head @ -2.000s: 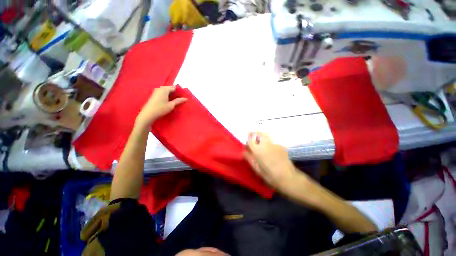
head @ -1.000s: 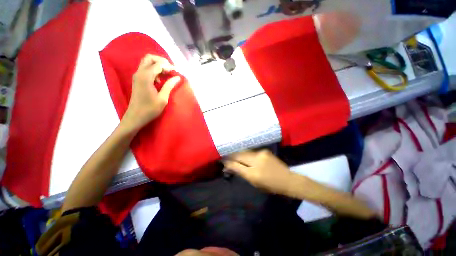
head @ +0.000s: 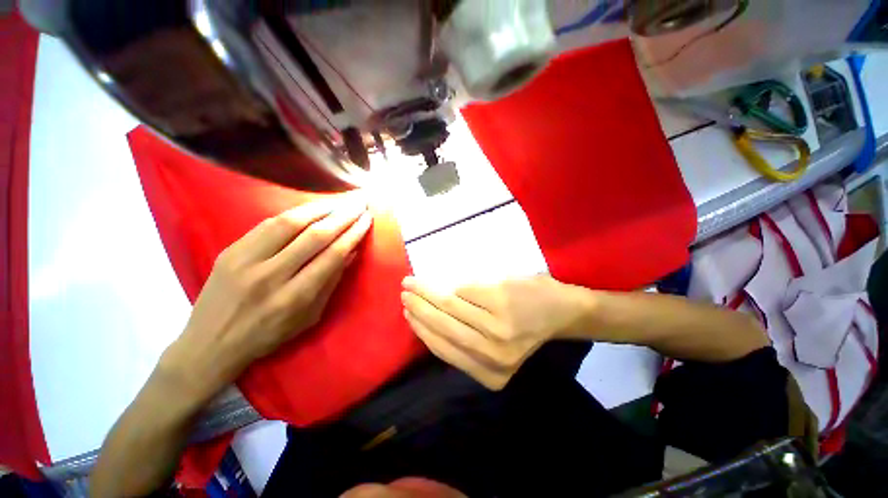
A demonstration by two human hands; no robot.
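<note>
A red fabric panel (head: pixel 341 340) lies on the white machine table, its upper edge by the bright glow under the sewing machine head (head: pixel 409 58). My left hand (head: pixel 282 272) lies flat on the panel, fingers together, fingertips close to the needle area. My right hand (head: pixel 497 321) pinches the panel's right edge near the table's front. The glare and the machine head hide the needle and the exact fabric edge there. A second red piece (head: pixel 594 185) lies right of the needle, with no hand on it.
Scissors with yellow and green handles (head: pixel 769 146) and a small dark tray (head: pixel 828 102) lie at the right. Pale pieces with red strips (head: pixel 803 302) are at the lower right. Another red panel (head: pixel 18 243) lies along the far left. The machine head is close overhead.
The view has moved closer to the machine. The red panel's edge is now by the needle area. My left hand has flattened on it, and my right hand has moved up to its right edge.
</note>
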